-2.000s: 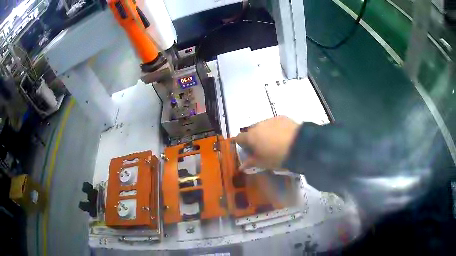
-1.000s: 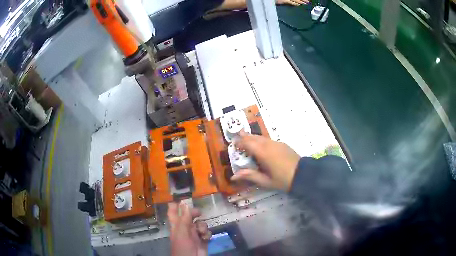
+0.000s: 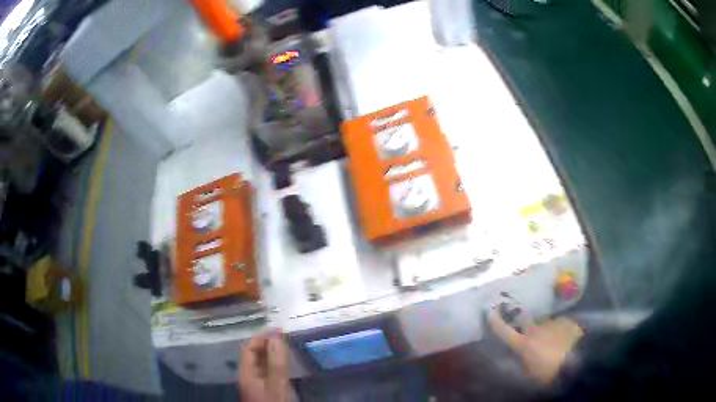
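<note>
The right orange fixture (image 3: 404, 169) is closed, with two white units (image 3: 414, 193) showing in its openings. The left orange fixture (image 3: 216, 239) is also closed, with two white units (image 3: 208, 269) showing. My right hand (image 3: 540, 345) is at the machine's front panel, a digit extended to a small dark knob or switch (image 3: 509, 312); nothing shows in it. Contact is too blurred to tell. My left hand (image 3: 265, 367) is at the front edge, left of the display, fingers bent and blurred, cut off by the lower edge.
A black block (image 3: 302, 224) stands between the fixtures, another (image 3: 147, 267) at the table's left edge. The screw feeder (image 3: 294, 102) is behind, below the orange screwdriver (image 3: 217, 17). A blue display (image 3: 348, 349) and red knob (image 3: 567, 286) are at the front. Green conveyor (image 3: 581, 133) runs right.
The orange cover has swung from the middle onto the right fixture, over the white units. My right hand has left the units and moved down to the front panel. The view has shifted.
</note>
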